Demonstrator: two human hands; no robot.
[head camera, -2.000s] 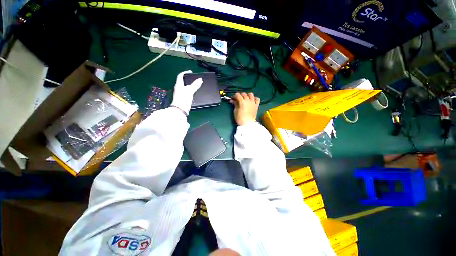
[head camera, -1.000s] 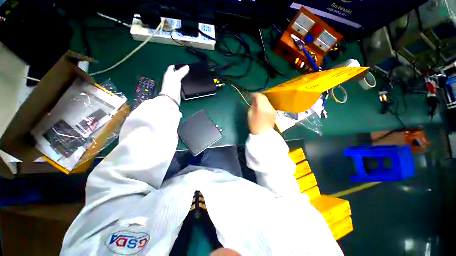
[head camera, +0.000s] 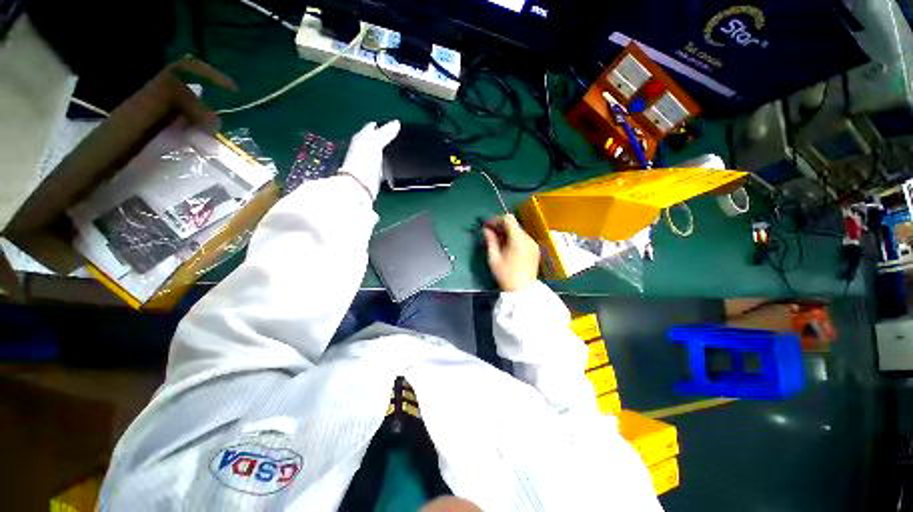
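A black set-top box (head camera: 418, 158) lies on the green bench with a yellow plug and a thin pale cable at its right side. My left hand (head camera: 369, 156), in a white glove, rests against its left edge; its grip is not clear. My bare right hand (head camera: 512, 252) is at the lower end of the pale cable (head camera: 493, 186), fingers bent together. A small dark thing shows at its fingertips, too blurred to name. A second set-top box (head camera: 411, 257) lies loose near the bench's front edge.
An open carton (head camera: 259, 205) with bagged items and papers is at left, a remote control (head camera: 310, 163) beside it. A yellow gift box (head camera: 641, 201) stands open at right. A power strip (head camera: 378, 58), black cables and an orange-brown fixture (head camera: 636, 105) are behind. A blue stool (head camera: 741, 361) is beyond.
My right hand has moved from the cabled box's plug towards the bench front, beside the yellow gift box. My left hand stays at the box's left side, its fingers now at the edge.
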